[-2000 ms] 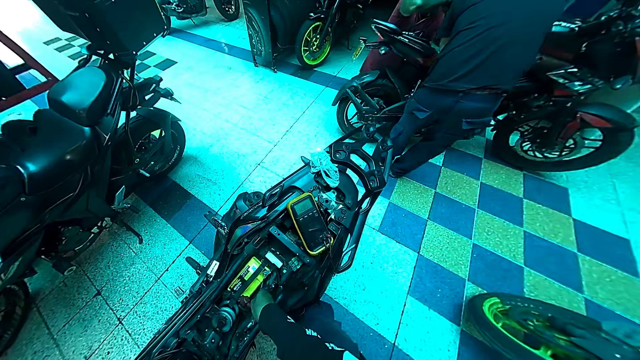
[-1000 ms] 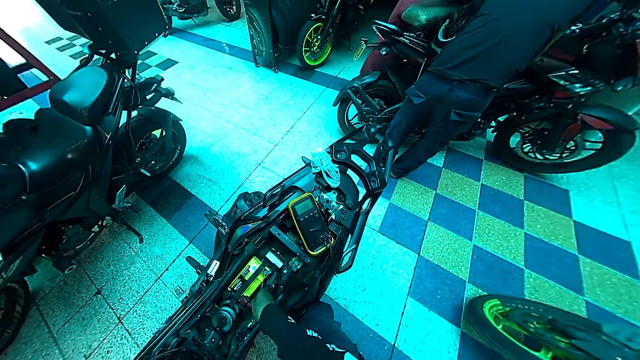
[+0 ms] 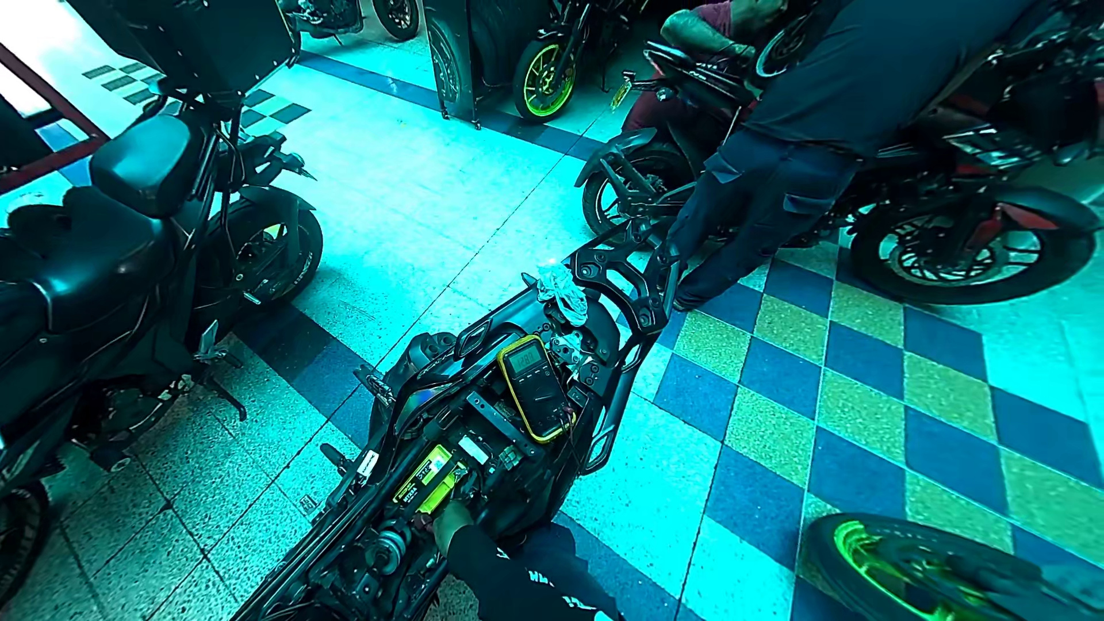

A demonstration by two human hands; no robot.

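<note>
A motorcycle with its seat off and its rear frame (image 3: 642,297) exposed stands below me. My right hand (image 3: 453,522) reaches into it beside a yellow and black battery (image 3: 427,479); its fingertips are partly hidden, and I cannot tell whether they grip anything. The dark sleeve comes from the lower right. A yellow-edged multimeter (image 3: 536,388) lies on the motorcycle behind the battery, its display lit and leads at its lower end. Crumpled clear plastic (image 3: 562,293) sits near the tail. My left hand is out of view.
A motorcycle with a top case (image 3: 185,43) stands at left. At upper right a person in dark trousers (image 3: 768,194) stands by a red and black motorcycle (image 3: 975,233), with another person's arm (image 3: 703,33) behind it. A green-rimmed wheel (image 3: 897,569) is at lower right.
The upper body of the standing person at upper right has shifted to the right. My right hand stays beside the battery, and the multimeter has not moved.
</note>
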